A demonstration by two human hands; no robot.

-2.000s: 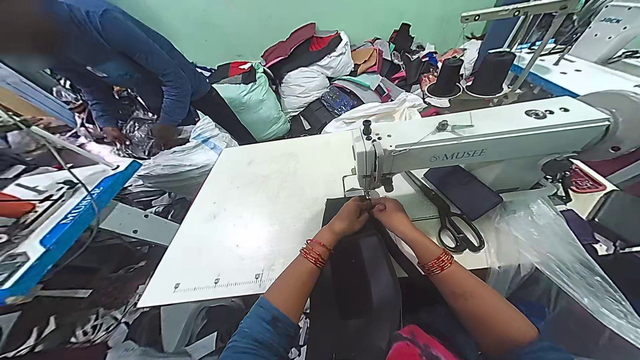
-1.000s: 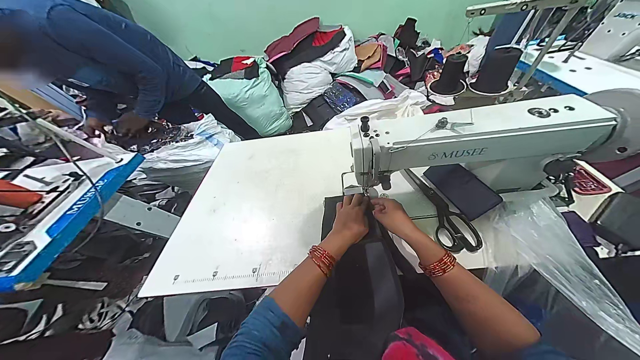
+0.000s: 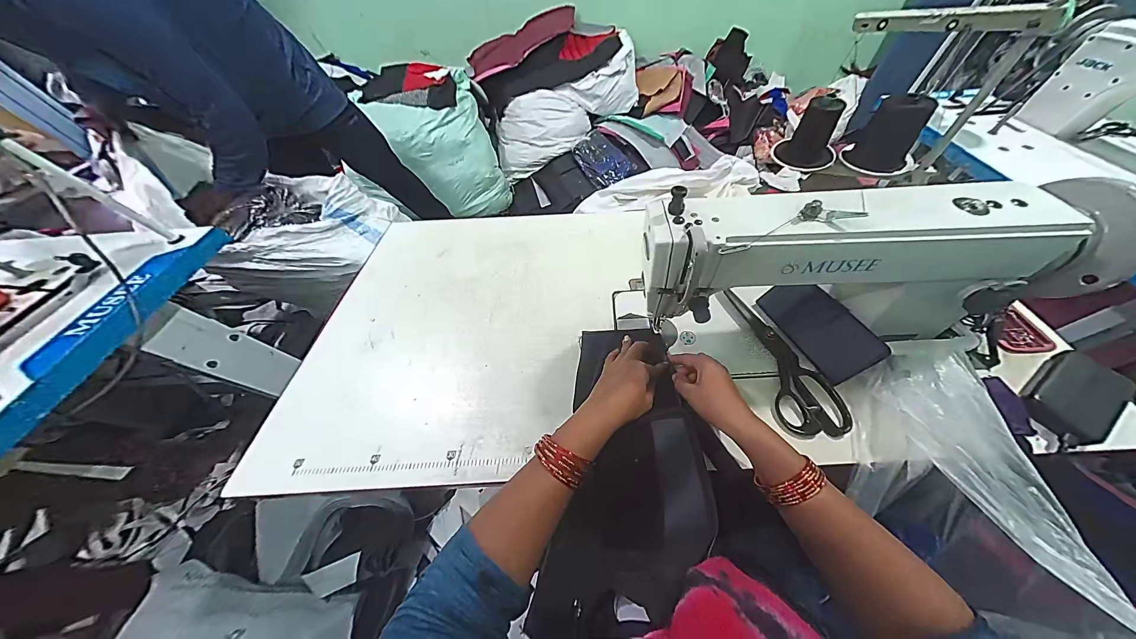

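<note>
A Musee sewing machine stands over the white table. Black fabric runs from under its needle area down over the table's front edge. My left hand lies on the fabric just in front of the presser foot, fingertips pressed down. Close to its right, my right hand pinches the fabric's edge between thumb and fingers. Black-handled scissors rest to the right of my right hand, beside a folded dark cloth piece. The needle tip is hard to make out.
Clear plastic sheeting hangs over the table's right side. Two black thread cones stand behind the machine. Stuffed sacks and fabric pieces lie along the wall. At the left, a person bends over a white sack, near another blue-edged machine table.
My left hand was more curled near the needle two seconds ago and now lies flatter on the fabric. The person at the left has bent lower, head out of view.
</note>
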